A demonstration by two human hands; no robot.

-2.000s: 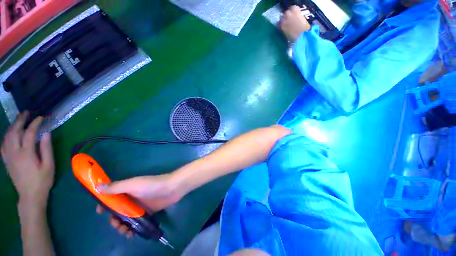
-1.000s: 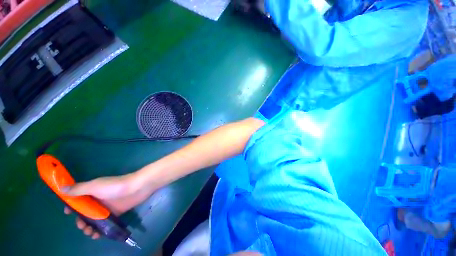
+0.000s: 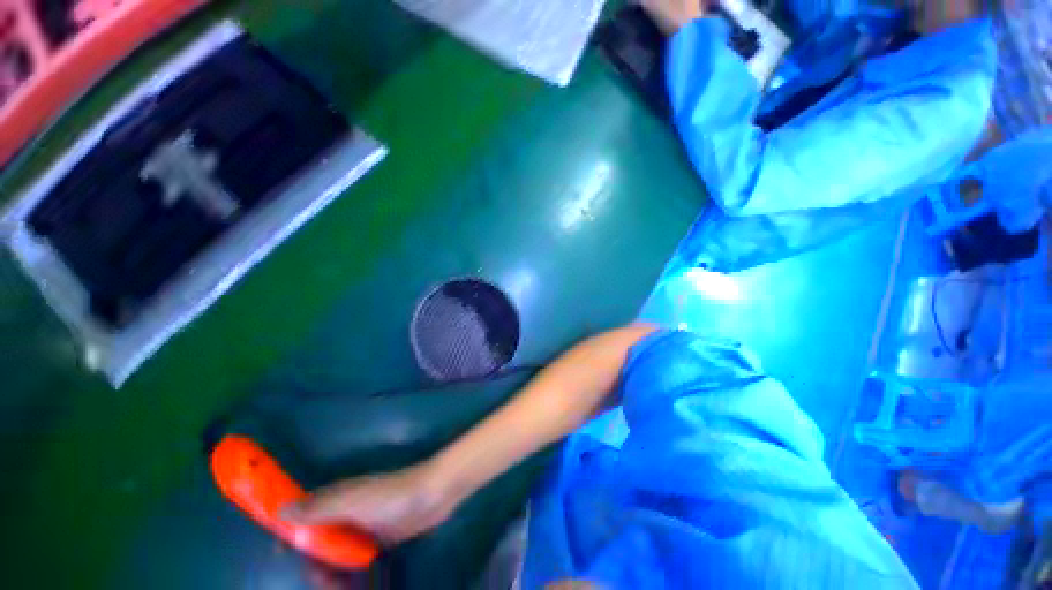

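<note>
My right hand [image 3: 381,505] is closed around the orange electric screwdriver [image 3: 277,501], low in the picture over the green bench. The tool's lower end is blurred and cut off by the bottom edge. A black housing [image 3: 127,248] lies on a silvery padding sheet [image 3: 248,271] at the upper left, with pale brackets [image 3: 190,179] near its middle. A round dish [image 3: 466,330] with dark screws on part of its grid stands right of the housing. My left hand is not in view.
The tool's thin cord [image 3: 381,392] trails below the dish. A red-orange bin [image 3: 92,75] is at the upper left corner. Another silvery sheet [image 3: 519,29] lies at the top. A person in a blue smock [image 3: 831,150] works at the upper right. Blue stools [image 3: 917,421] stand at the right.
My left hand, seen at the left two seconds ago, is gone from view. The view has shifted, so housing, dish and tool appear farther right than one second ago. My right hand still holds the screwdriver.
</note>
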